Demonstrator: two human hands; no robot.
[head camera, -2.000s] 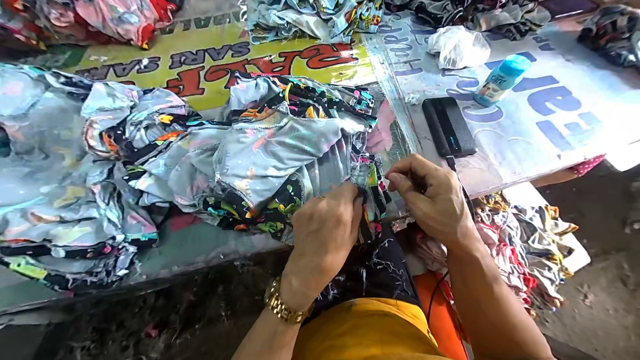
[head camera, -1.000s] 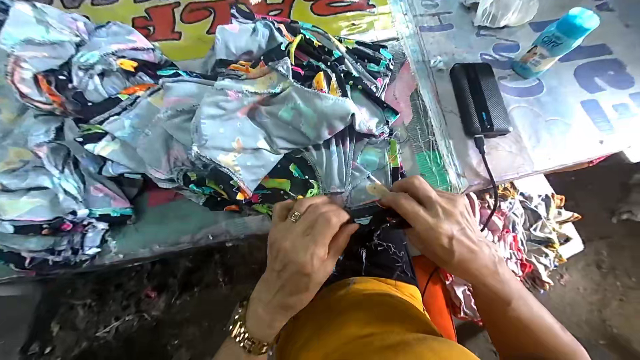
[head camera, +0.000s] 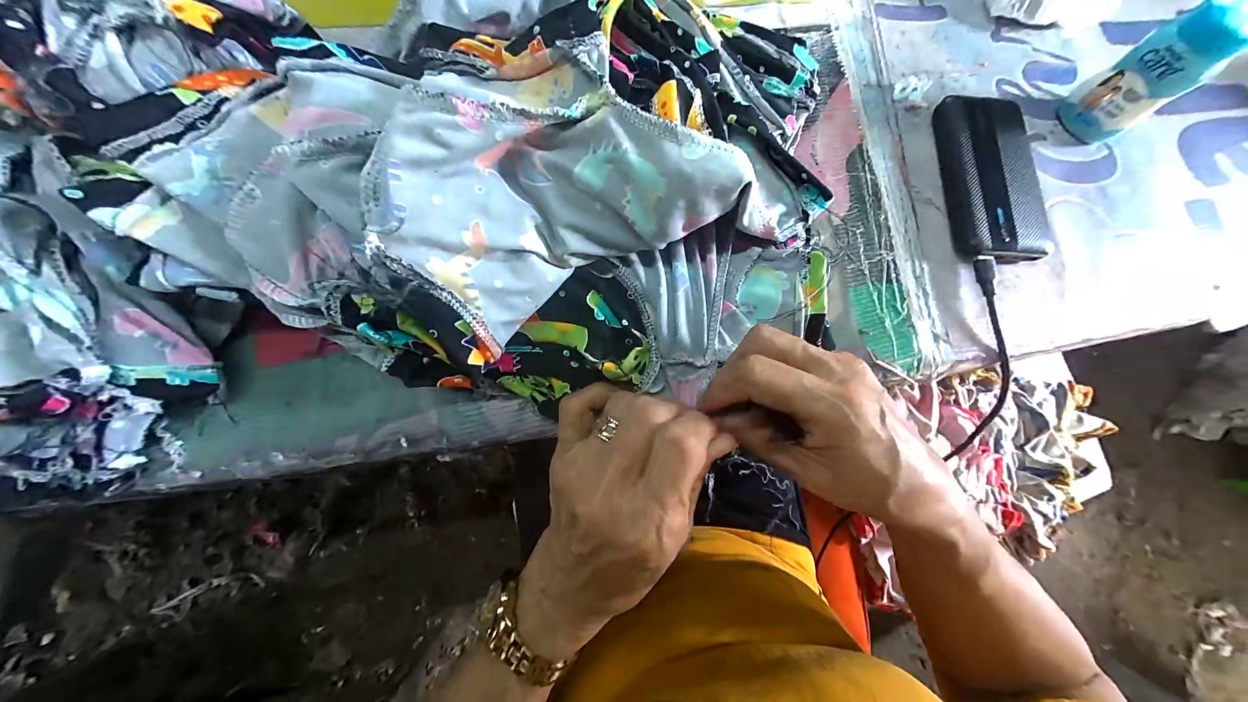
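Note:
My left hand (head camera: 629, 478), with a ring and a gold-coloured watch (head camera: 517, 634), meets my right hand (head camera: 814, 424) at the table's near edge. Between them their fingertips pinch the lower end of a grey garment piece (head camera: 687, 302) with overlocked seams. What exactly lies under the fingers is hidden. Beyond the hands spreads a heap of sewn garments (head camera: 546, 185), grey on the wrong side and black with a bright print on the right side. Loose threads lie on the dark cloth (head camera: 746, 497) over my lap.
A black power bank (head camera: 993, 180) with a cable (head camera: 999, 351) lies right of the heap, near a blue-capped bottle (head camera: 1150, 73). Banner sheeting (head camera: 1092, 292) covers the table. Below its right part is a pile of fabric pieces (head camera: 1033, 458). More garments (head camera: 88, 292) lie at left.
My hands, apart at the cloth's edge two seconds ago, have come together at the table's near edge. The view has moved closer to the table.

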